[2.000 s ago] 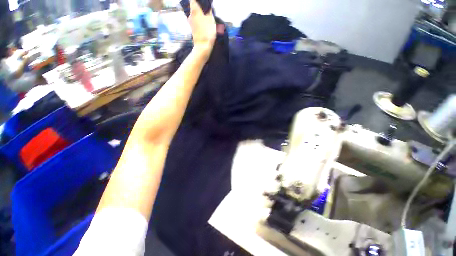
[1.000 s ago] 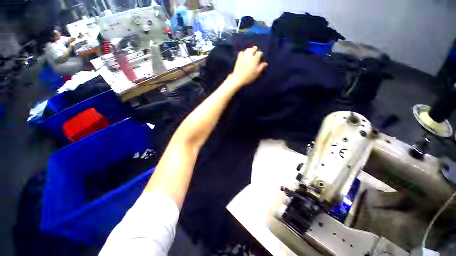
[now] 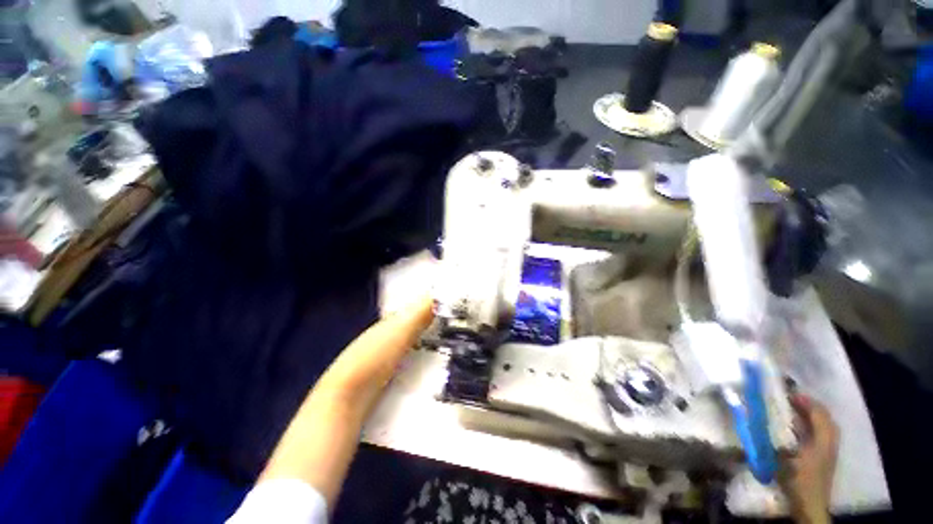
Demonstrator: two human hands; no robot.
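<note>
The cream sewing machine (image 3: 481,225) stands on the white table top, its dark presser foot area (image 3: 469,368) at the front of the head. My left hand (image 3: 413,321) reaches to the left side of the head; its fingers are mostly hidden behind it, and I cannot tell whether it holds anything. My right hand (image 3: 814,442) is at the machine's right end beside the lamp's blue neck (image 3: 755,420); it is blurred and its fingers are partly hidden. A large heap of dark navy cloth (image 3: 297,174) lies left of the machine.
A black thread cone (image 3: 651,74) and a white cone (image 3: 745,94) stand behind the machine. The white lamp (image 3: 726,241) hangs over its right part. Blue crates (image 3: 77,440) and a red basket (image 3: 15,409) are at lower left. Floral-patterned dark clothing (image 3: 471,504) is at the bottom.
My left hand has come back from the navy heap to the machine head. My right hand has come into view at the right. The view has swung right, showing the whole machine.
</note>
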